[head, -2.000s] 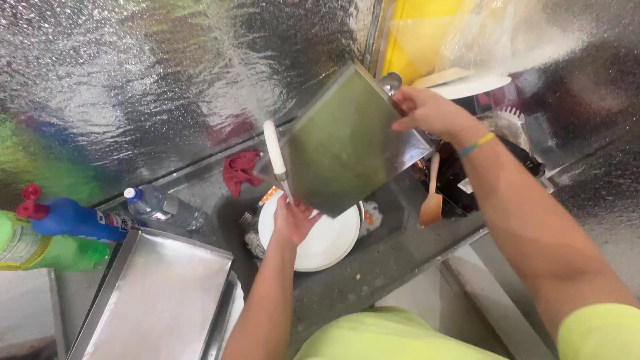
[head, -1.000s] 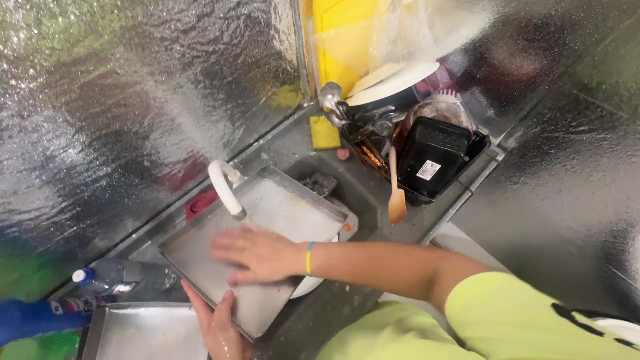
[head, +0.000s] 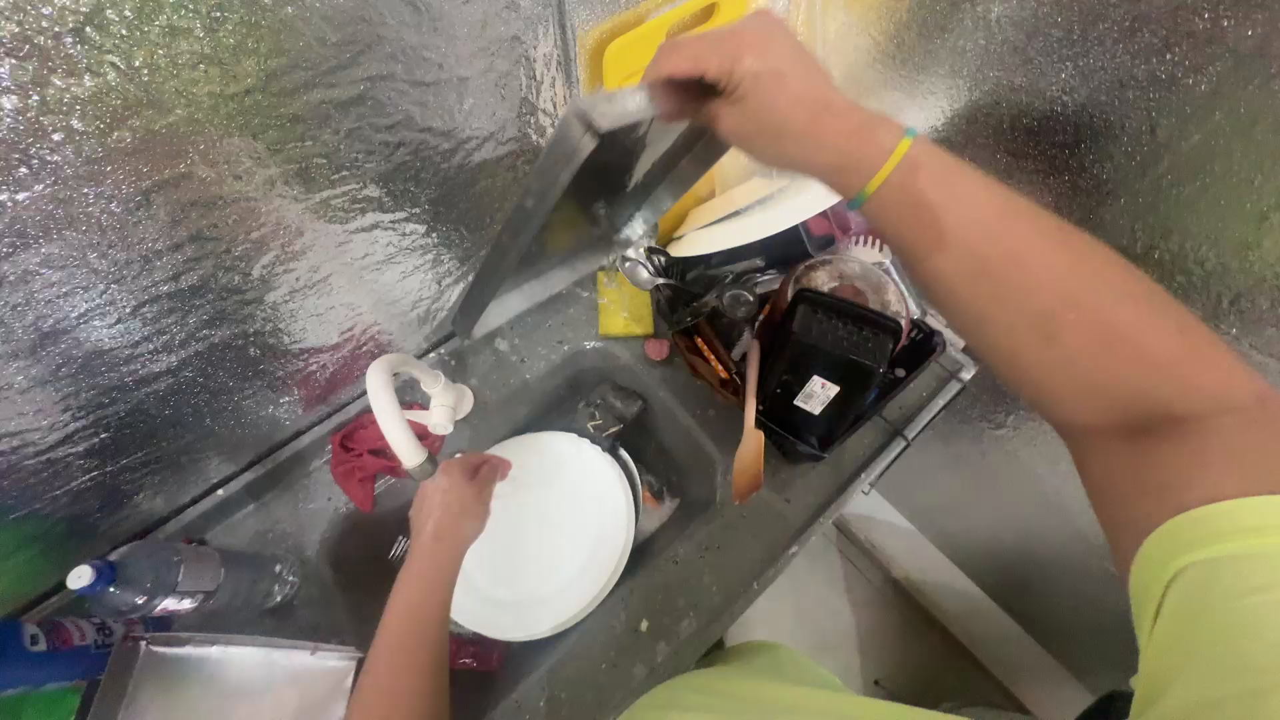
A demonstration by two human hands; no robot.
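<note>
My right hand grips the upper rim of a rectangular metal baking pan, which is held tilted above the back of the sink, near the foil-covered wall. My left hand is beside the tip of the white faucet, over the left edge of a white plate; whether its fingers hold anything is not clear. The plate lies over the grey sink basin, with dark items partly hidden beside it.
At right, a dish rack holds a black tray and utensils, with a wooden spatula leaning out. A yellow sponge, red cloth, plastic bottle, blue bottle and another metal pan lie around the sink.
The baking pan, under the faucet one second ago, is now raised toward the back in my right hand. My left hand has left the pan and is by the faucet tip. The white plate is uncovered.
</note>
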